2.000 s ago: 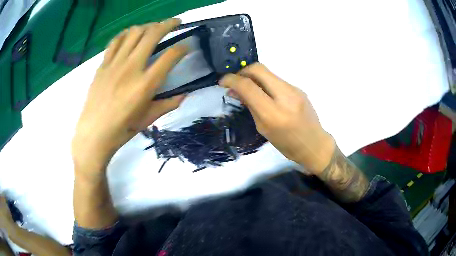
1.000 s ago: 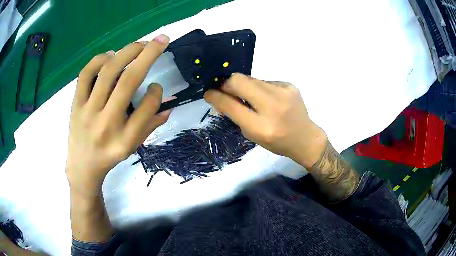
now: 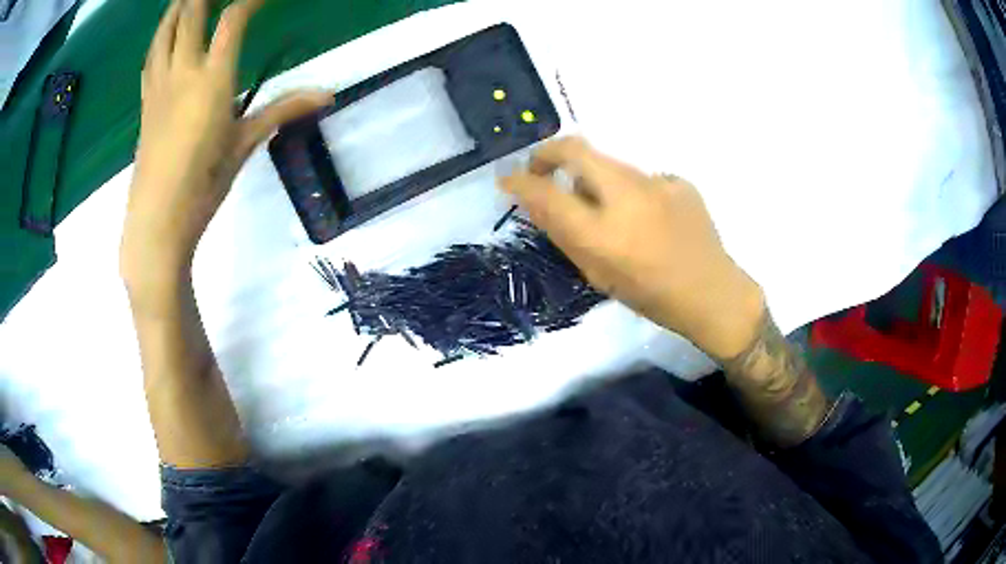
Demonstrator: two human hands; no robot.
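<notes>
One black phone-type frame lies tilted on the white foam sheet, its solid end with yellow dots at upper right. My left hand is over the green belt, fingers spread and cut off by the top edge. Its thumb reaches the frame's upper left side. A thin dark edge shows between thumb and fingers; whether it is held is unclear. My right hand is blurred just below the solid end, thumb and fingertips close together; I cannot tell if they pinch a strip. A pile of black strips lies below the frame.
Another frame lies on the green belt at far left. A red plastic stool or crate stands low at right. Another person's arm and a small dark pile are at lower left.
Two overlapping frames were between my hands; now one lies on the sheet. My left hand has moved up and left, off the work. My right hand has moved slightly right.
</notes>
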